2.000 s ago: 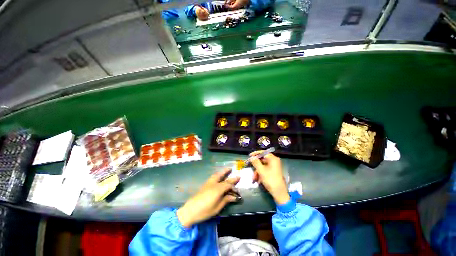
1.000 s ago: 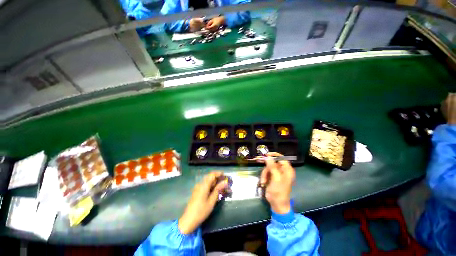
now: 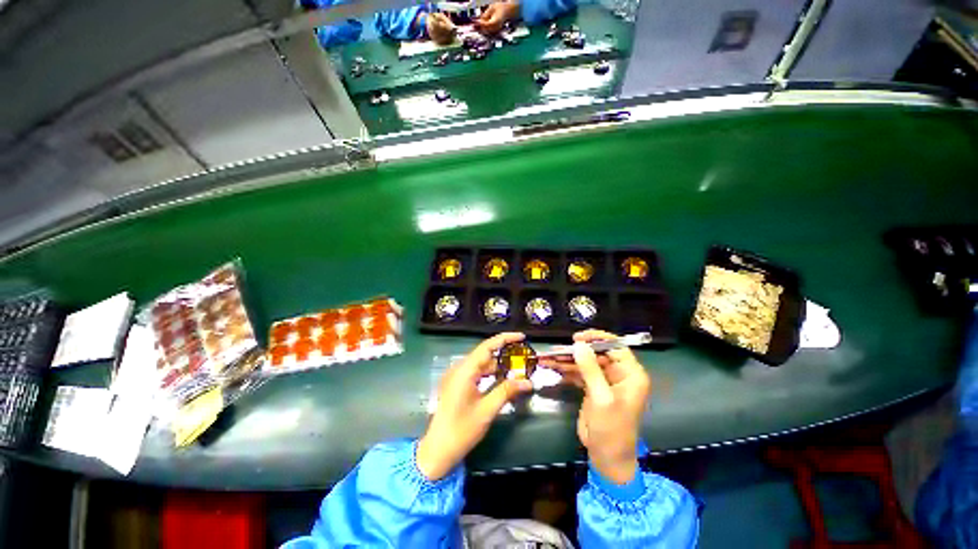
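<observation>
My left hand (image 3: 469, 407) holds a round unit (image 3: 517, 361) with a dark rim and a yellow-amber centre between thumb and fingers, face up, above the bench. My right hand (image 3: 611, 402) holds thin silvery tweezers (image 3: 601, 345); their tip end is at the unit's right edge. A whitish release liner sheet (image 3: 547, 403) lies under the hands, partly hidden. Behind the hands stands a black blister tray (image 3: 549, 288). Its back row holds units with yellow centres; its front row holds silvery units, with the rightmost pocket empty.
Left of the tray lie an orange sticker sheet (image 3: 336, 334), bagged sticker sheets (image 3: 204, 330) and white papers (image 3: 91, 330). Right are a black parts box (image 3: 796, 329) with pale pieces and a white scrap (image 3: 820, 326). Stacked black trays (image 3: 26, 354) stand far left. Another person's hands show across the partition.
My left hand has raised the unit beside the tweezers, and its amber centre now shows. The tweezers in my right hand have moved from the tray's front edge to the unit. The camera view has shifted.
</observation>
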